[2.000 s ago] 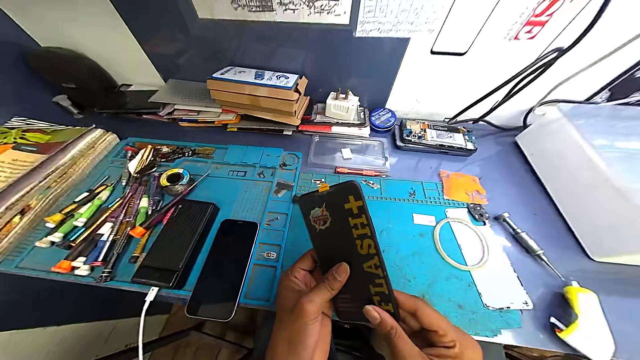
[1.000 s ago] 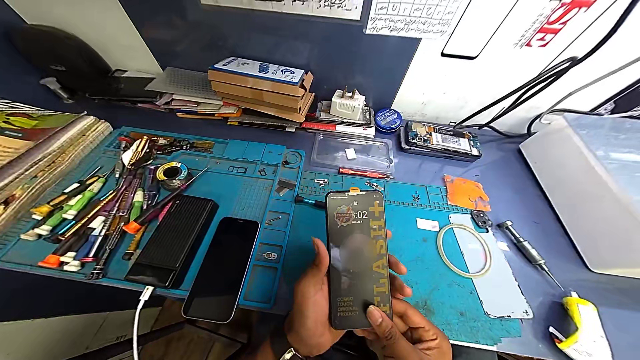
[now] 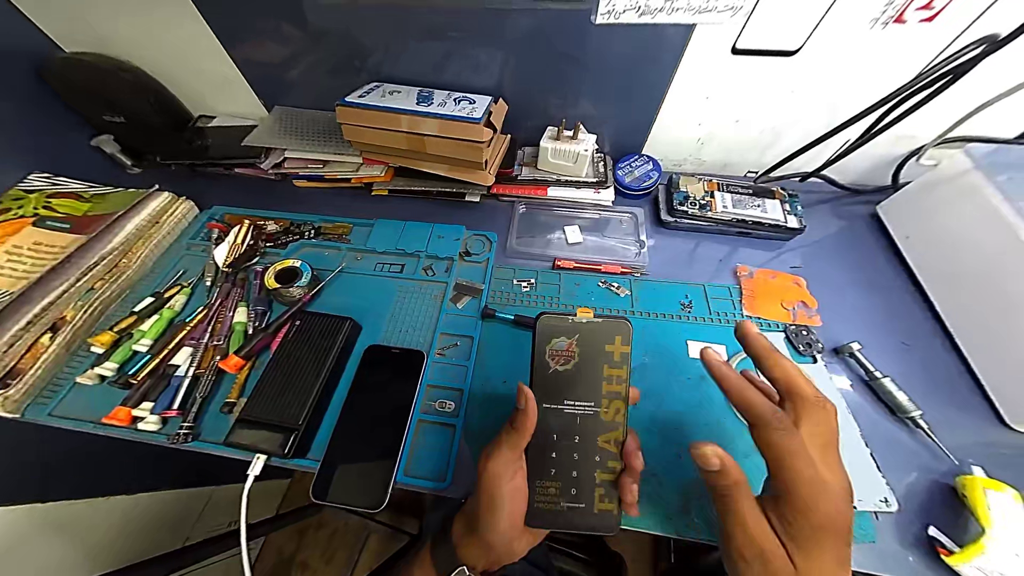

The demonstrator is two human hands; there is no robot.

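My left hand [image 3: 504, 480] holds a smartphone [image 3: 580, 424] upright from below, thumb on its left edge and fingertips round its right edge. A printed protective film covers the phone's lit screen, which shows a number keypad; a small orange tab sticks up at the top. To the right, my right hand [image 3: 780, 456] hovers over the blue repair mat [image 3: 672, 448] with fingers spread and nothing in it. Another smartphone [image 3: 370, 428] with a dark screen lies left of my left hand, beside a black ribbed power bank [image 3: 300, 384] with a white cable [image 3: 246, 512] at its lower end.
Screwdrivers [image 3: 192, 344] and a solder spool [image 3: 290, 280] lie on the left mat. Behind are cardboard boxes [image 3: 420, 132], a white plug adapter [image 3: 566, 150], a flux paste tin [image 3: 638, 174], a clear plastic tray [image 3: 578, 232] and an opened phone [image 3: 732, 206]. A precision knife [image 3: 892, 392] lies at right.
The phone was tilted in both hands, then turned upright with its screen lit. My right hand has come off it to the right. The screen has gone from a clock to a keypad.
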